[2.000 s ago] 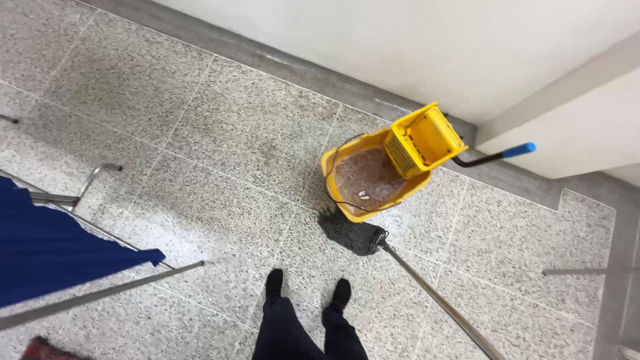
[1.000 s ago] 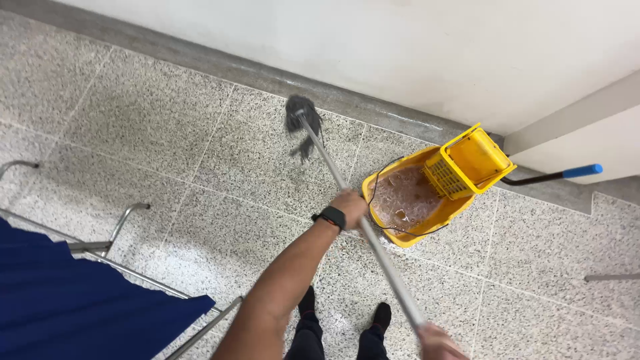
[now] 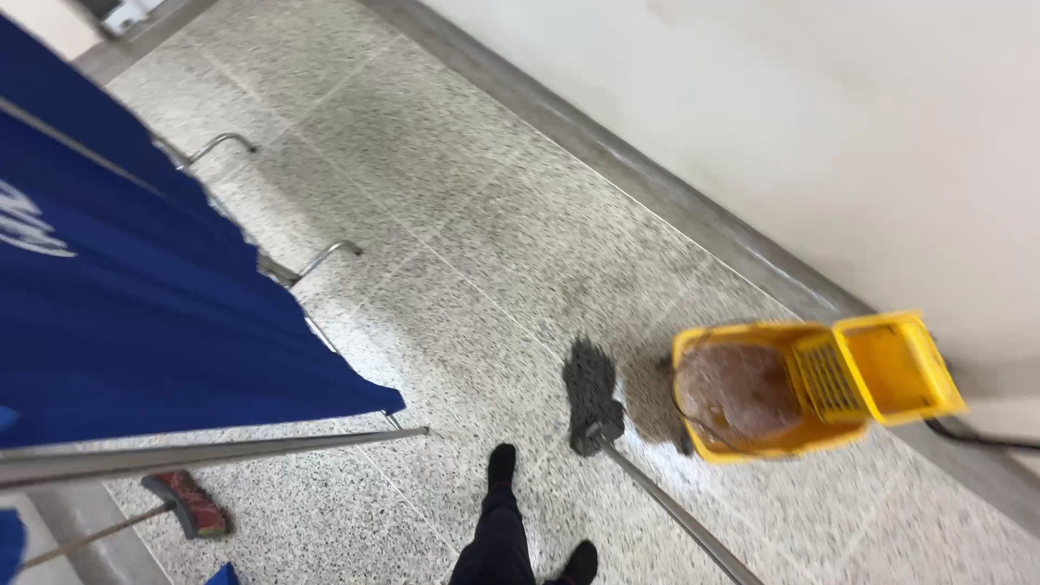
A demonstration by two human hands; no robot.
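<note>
Neither of my hands shows in the head view. A mop with dark grey strands (image 3: 591, 394) rests on the speckled floor in front of my shoes, and its metal handle (image 3: 674, 510) runs out of view at the bottom right. What holds the handle is hidden. To the right of the mop head, and apart from it, stands a yellow mop bucket (image 3: 689, 345) with murky, brownish water (image 3: 735, 390) in it. A yellow wringer (image 3: 890, 370) sits on the bucket's right end, close to the wall.
At left, blue cloth (image 3: 162, 325) hangs on a metal frame (image 3: 244, 455) with bent feet (image 3: 329, 256) reaching over the floor. A broom with reddish bristles (image 3: 199, 504) lies at lower left. A pale wall (image 3: 772, 122) with a grey base strip (image 3: 650, 187) crosses the upper right.
The mop head, near the wall beyond the bucket a second ago, is now close to my feet. Both hands, then on the handle, have left the view. The view has swung left.
</note>
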